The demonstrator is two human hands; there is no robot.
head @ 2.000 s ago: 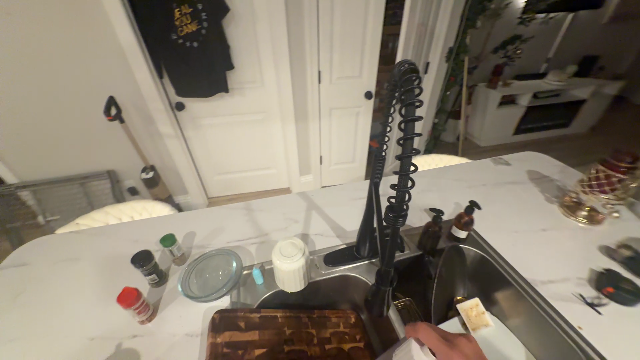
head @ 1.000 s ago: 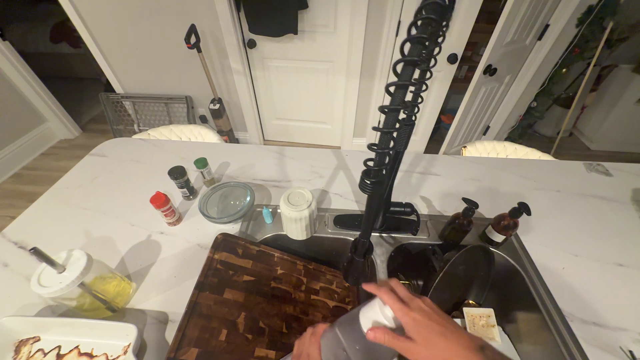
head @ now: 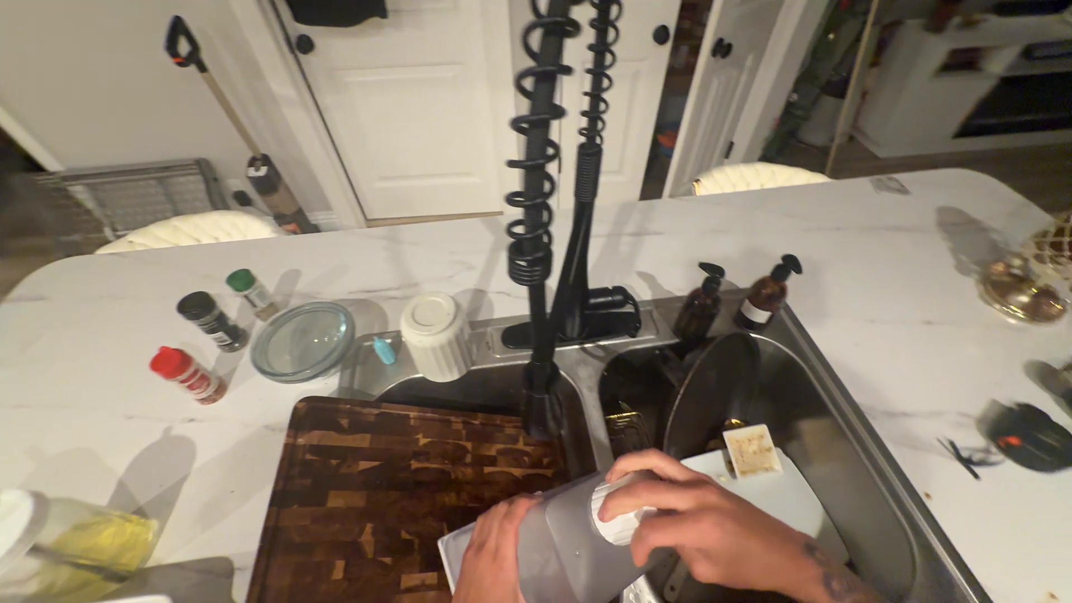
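A translucent plastic container (head: 565, 544) lies tilted between my hands, over the near edge of a wooden cutting board (head: 402, 494) and the sink divider. My left hand (head: 494, 548) grips its left side. The fingers of my right hand (head: 687, 511) are curled round its ribbed white lid (head: 620, 509). The black spring-neck faucet (head: 540, 251) stands beyond, its spray head hanging over the left basin. What is inside the container cannot be told.
The right basin holds a dark pan (head: 712, 394), a small square white dish (head: 752, 452) and a pale board. Around the sink stand soap bottles (head: 764, 297), a ribbed white cup (head: 437, 335), a glass lid (head: 303, 342), spice jars (head: 191, 375) and a jar of yellow contents (head: 92, 544).
The container, held by both hands, shows more fully than a second ago, and my right fingers now wrap its lid. Two seconds ago only my right hand was plainly visible.
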